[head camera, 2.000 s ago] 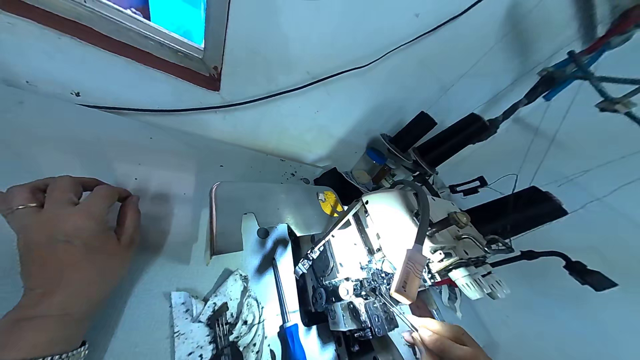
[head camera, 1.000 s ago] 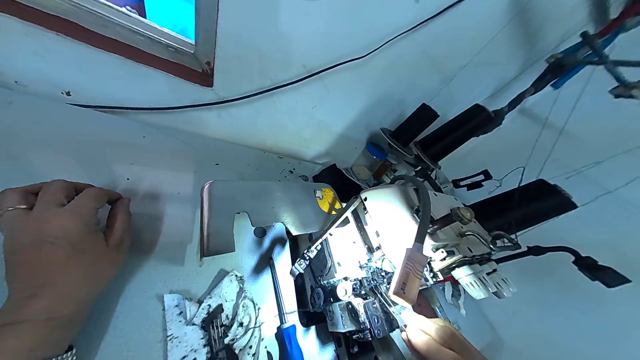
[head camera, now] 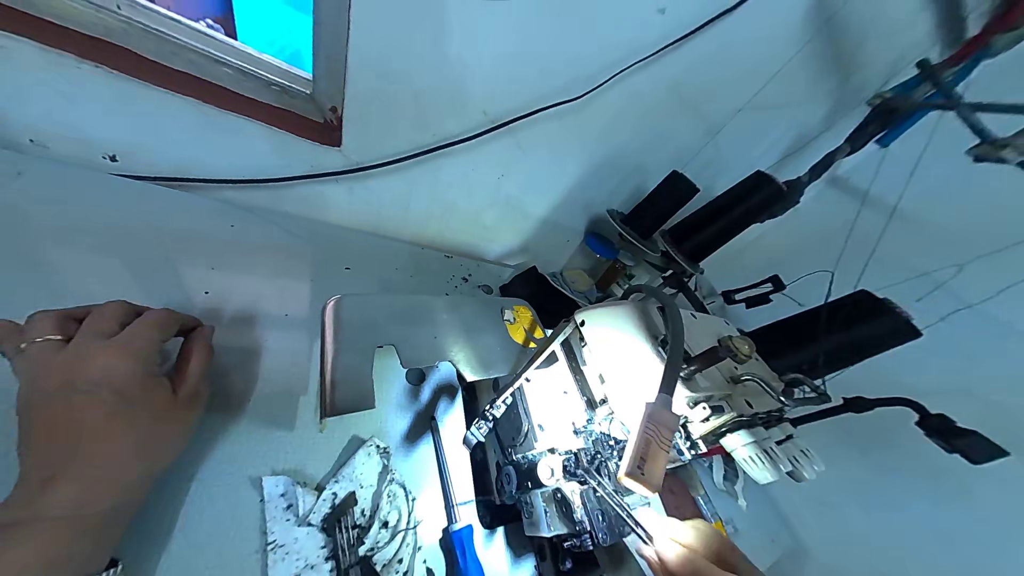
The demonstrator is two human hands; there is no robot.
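Note:
My left hand, with a ring on one finger, rests on the pale tabletop at the left, fingers curled; whether anything is under them is hidden. At the lower right, my right hand holds metal tweezers, whose tips reach into the lit mechanism of an overlock sewing machine. A lamp on a flexible neck hangs just above the tips. Left of the machine lies a screwdriver with a blue handle.
A flat metal cover plate extends left from the machine. A stained cloth with small metal parts lies at the bottom. Black thread cones and a blue-lidded jar stand behind. A black cable runs along the wall.
My right hand with the tweezers has shifted slightly at the machine's mechanism. My left hand stays on the tabletop.

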